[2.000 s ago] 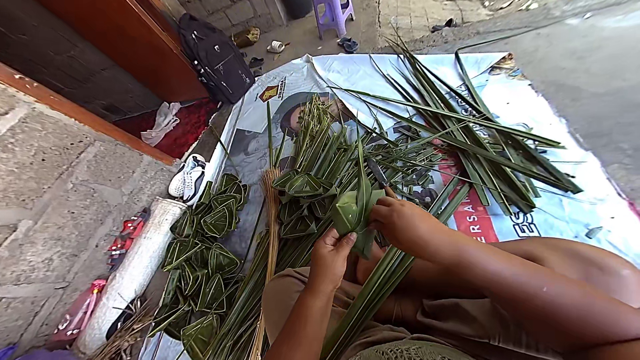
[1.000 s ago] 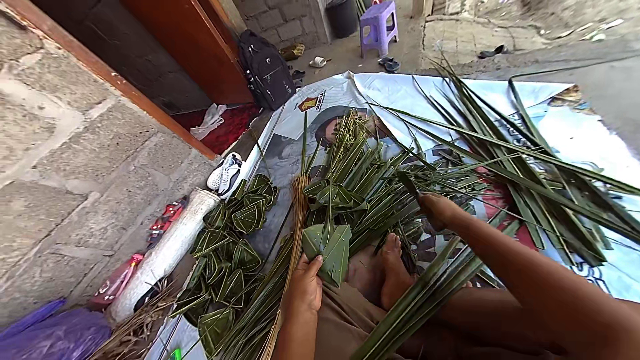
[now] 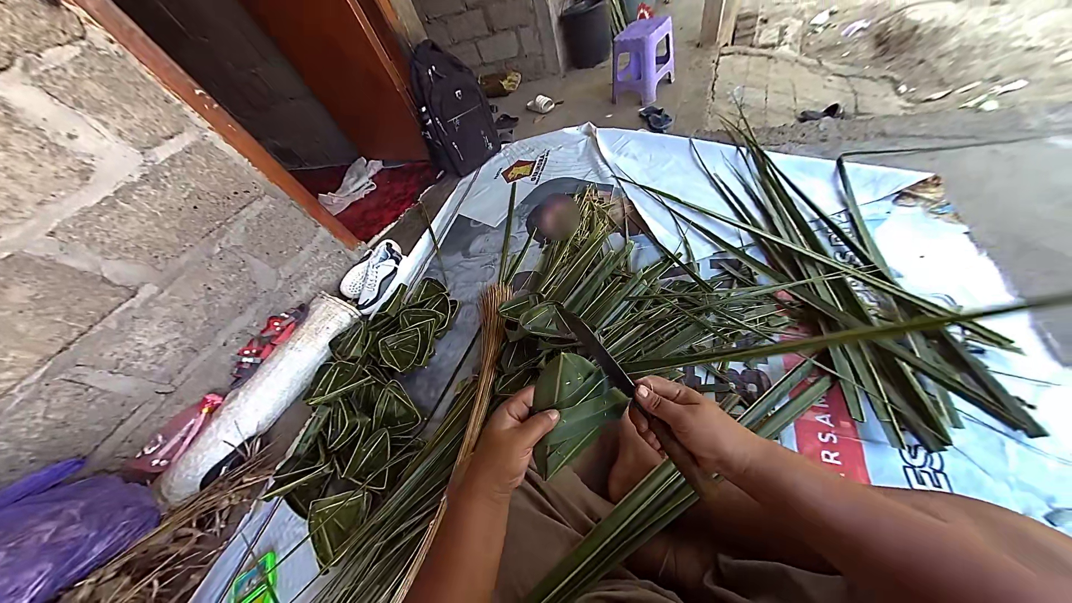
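A folded green palm-leaf piece (image 3: pixel 574 400) is pinched between the thumb and fingers of my left hand (image 3: pixel 512 442), above my lap. My right hand (image 3: pixel 688 423) grips a dark-bladed knife (image 3: pixel 596 347), its blade pointing up and left beside the folded piece. A long leaf strip (image 3: pixel 804 343) runs right from near that hand. Left of my left arm lies a pile of folded leaf pieces (image 3: pixel 373 456). A stick broom (image 3: pixel 492 322) stretches past my left hand. Loose palm leaves (image 3: pixel 620 285) spread beyond both hands.
The printed banner sheet (image 3: pixel 536 159) lies under the leaves, with more leaf strips (image 3: pixel 871 335) at right. A block wall (image 3: pixel 109 276), a white post-like cylinder (image 3: pixel 260 410), shoes (image 3: pixel 373 275) and a purple bag (image 3: pixel 75 528) line the left. Behind stand a black backpack (image 3: pixel 455 109) and purple stool (image 3: pixel 643 59).
Two seconds ago both hands were together on the leaf piece. One second ago my right hand was apart from it with the knife; now the knife is beside the piece. The view has shifted.
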